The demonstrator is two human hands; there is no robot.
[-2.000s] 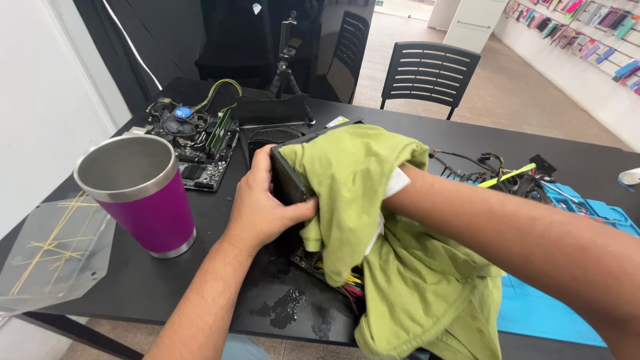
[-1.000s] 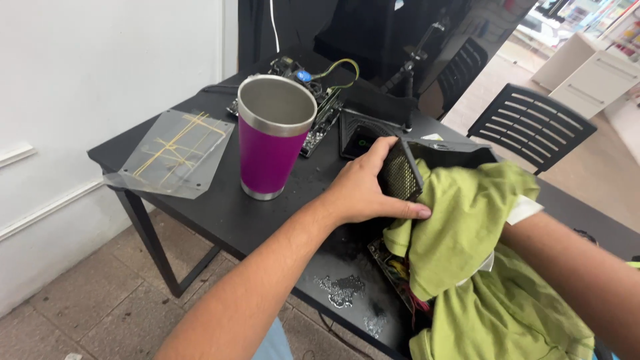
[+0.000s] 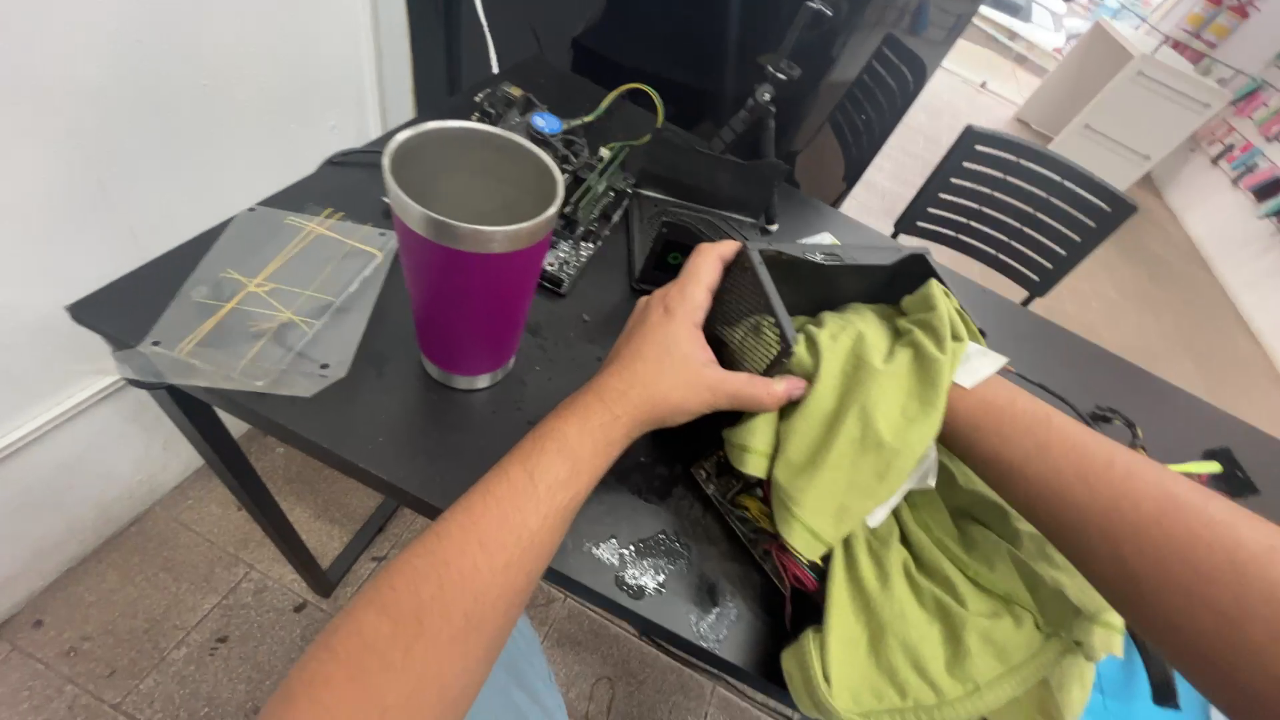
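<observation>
My left hand (image 3: 690, 355) grips the perforated end of a black metal casing (image 3: 850, 268), thumb at its lower edge and fingers over the top. A green cloth (image 3: 860, 390) lies in and over the open casing and hangs down toward the table's front edge. My right hand is hidden under the cloth; only the forearm and wrist show, beside a white tag, so its grip cannot be seen. Below the casing, a circuit board with red and yellow wires (image 3: 765, 530) shows partly from under the cloth.
A purple steel tumbler (image 3: 475, 290) stands left of my left hand. Behind it lies a motherboard (image 3: 590, 200) with cables. A plastic sheet with yellow strands (image 3: 270, 290) lies at the left end. Liquid (image 3: 645, 562) is spilled near the front edge. A black chair (image 3: 1015, 210) stands behind the table.
The view has swung left and down, bringing in more floor and the table's left end. My left hand stays on the casing, and the cloth remains over it.
</observation>
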